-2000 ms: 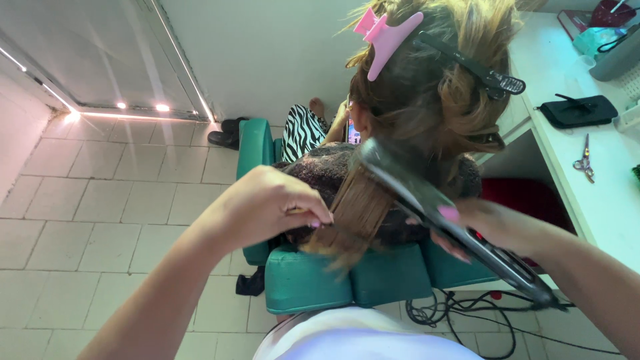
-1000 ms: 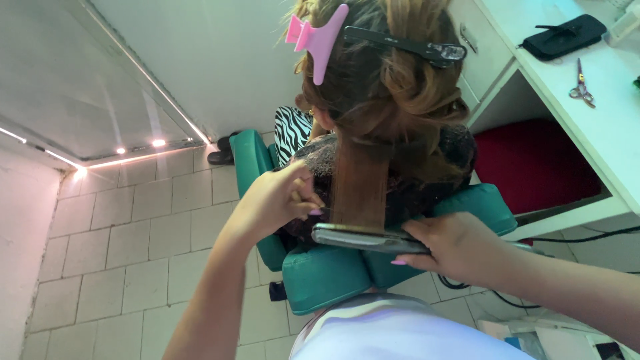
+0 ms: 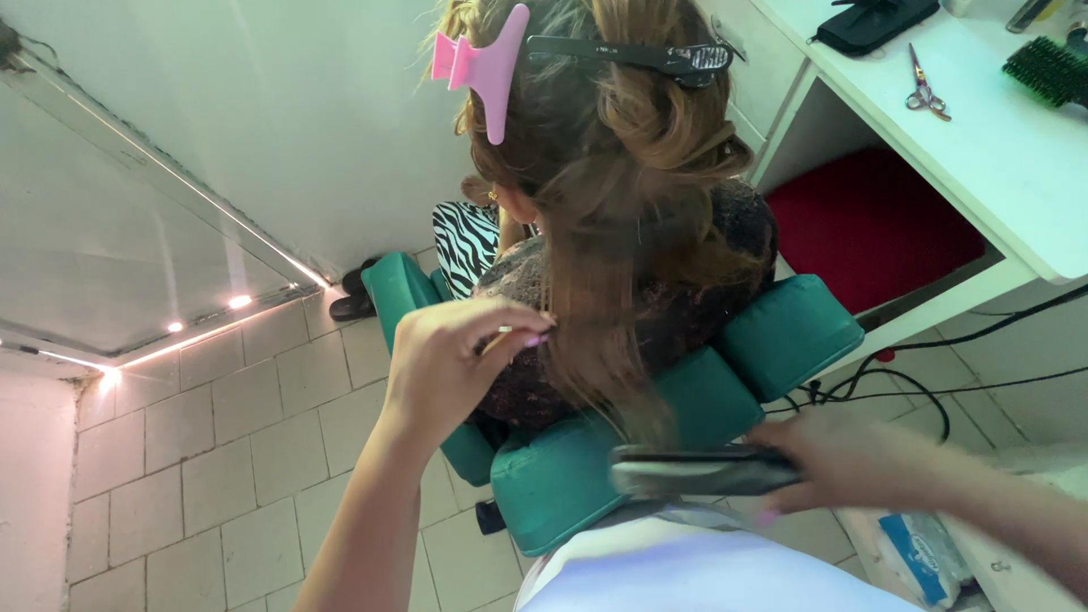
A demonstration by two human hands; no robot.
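Note:
My left hand (image 3: pixel 463 357) has thumb and forefinger pinched at the left edge of a hanging section of brown hair (image 3: pixel 595 314); whether strands are between them is hard to tell. My right hand (image 3: pixel 837 463), blurred, grips a dark hair straightener (image 3: pixel 701 470) just below the hair ends. It lies roughly level; whether its plates touch hair is unclear. A seated person's head is seen from behind, with upper hair pinned by a pink butterfly clip (image 3: pixel 497 72) at left and a black sectioning clip (image 3: pixel 633 55) at right.
Green padded chair (image 3: pixel 552 484) surrounds the person. At right, a white counter (image 3: pixel 1011 161) bears scissors (image 3: pixel 922 89), a black case (image 3: pixel 875 25) and a round brush (image 3: pixel 1050 72). A red cushion (image 3: pixel 875 229) fills the shelf below. Black cables (image 3: pixel 901 382) trail beneath.
The straightener has moved down from the hair section to around its ends. My left hand has come up beside the section, fingers pinched. The view has shifted.

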